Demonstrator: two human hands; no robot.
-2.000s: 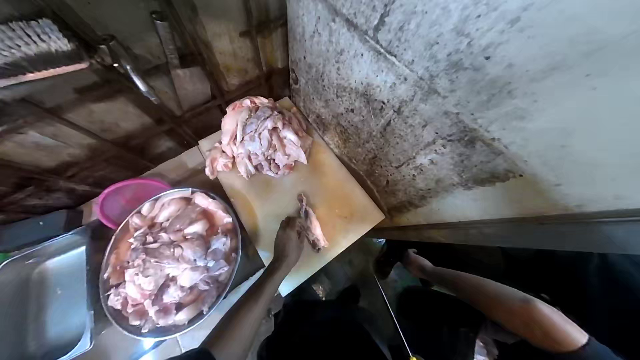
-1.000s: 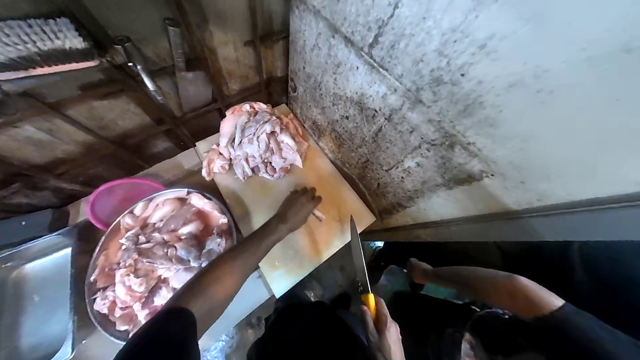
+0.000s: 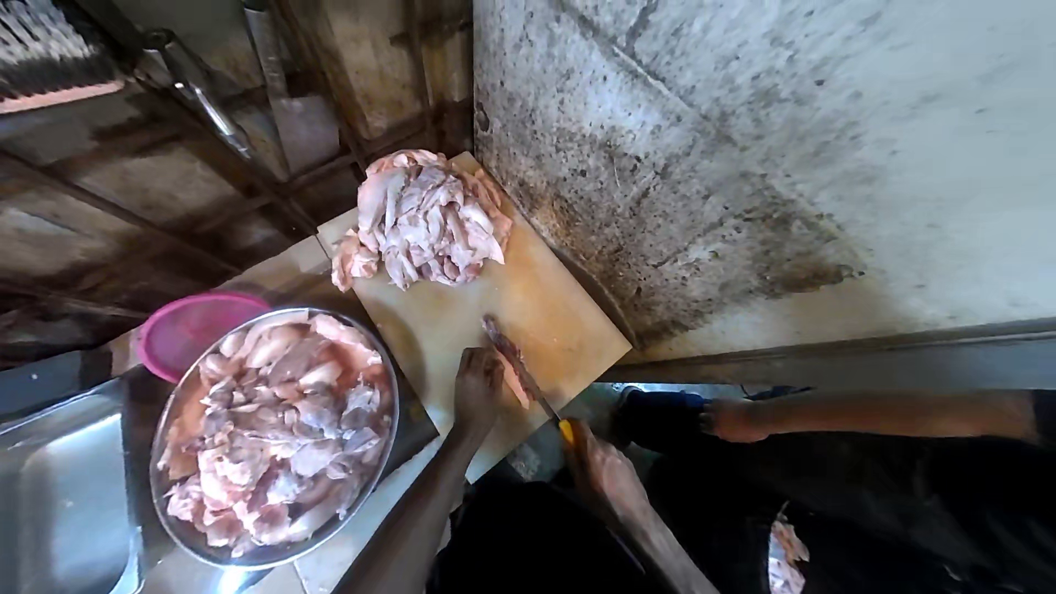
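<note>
My right hand (image 3: 596, 462) grips the yellow handle of a kitchen knife (image 3: 540, 400), whose blade reaches over the near part of a cutting board (image 3: 569, 318). Beneath and beside the blade lies a piece of raw meat (image 3: 513, 375). My left hand (image 3: 478, 375) rests on the board at the left side of that piece, its fingertips against or close to it; the fingers are partly hidden. A heap of raw meat pieces (image 3: 429, 219), apparently chicken, covers the board's far end. At the left stands a round metal bowl (image 3: 394, 412) full of raw meat pieces.
A pink plastic basin or lid (image 3: 194, 326) sits behind the bowl. A metal sink or tray (image 3: 66, 495) is at the lower left. A stained wall (image 3: 701, 206) borders the board on the right. Another person's hand (image 3: 736, 421) and forearm are at the right. A brush (image 3: 49, 62) and a spatula (image 3: 305, 132) hang at the tiled wall.
My right hand has brought the knife from beside the board's near edge onto the board, at the meat piece. My left hand has moved back toward me from over the board's middle.
</note>
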